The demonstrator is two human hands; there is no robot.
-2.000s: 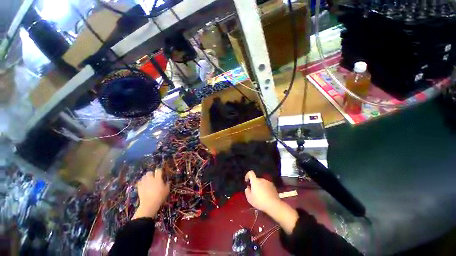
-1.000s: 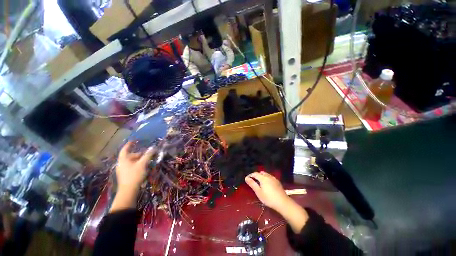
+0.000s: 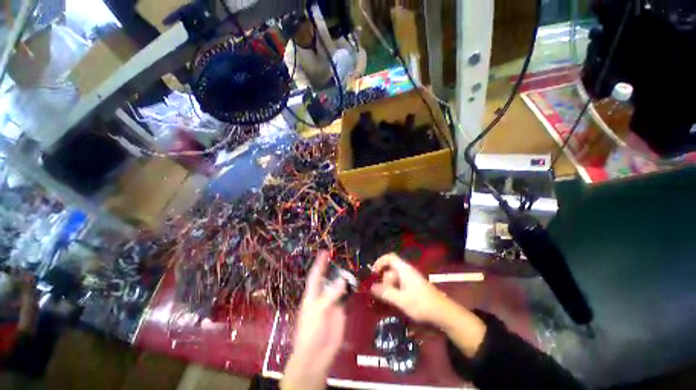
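My left hand [image 3: 324, 308] is raised over the red mat and holds a small black-and-silver wired unit [image 3: 340, 279] between thumb and fingers; it is blurred. My right hand [image 3: 398, 288] is just right of it, fingertips pinched on a small black piece [image 3: 366, 273] close to the unit. Whether the two parts touch is unclear. The tangled heap of wired units [image 3: 252, 240] lies behind and left of my left hand. The dark pile of black pieces [image 3: 404, 221] lies behind my right hand. Finished-looking round units [image 3: 394, 343] lie on the mat below my hands.
An open tan carton [image 3: 397, 175] of black pieces stands behind the pile. A white-and-metal box [image 3: 510, 202] and a hanging black screwdriver [image 3: 553, 270] are at right. A desk fan [image 3: 241, 85], a metal post [image 3: 474, 76], a bottle [image 3: 613, 122] and another person [image 3: 317, 61] are farther back.
My left hand has moved from the wired heap rightward to beside my right hand, bringing a unit. My right hand has stayed near the dark pile's front edge. The camera view has shifted.
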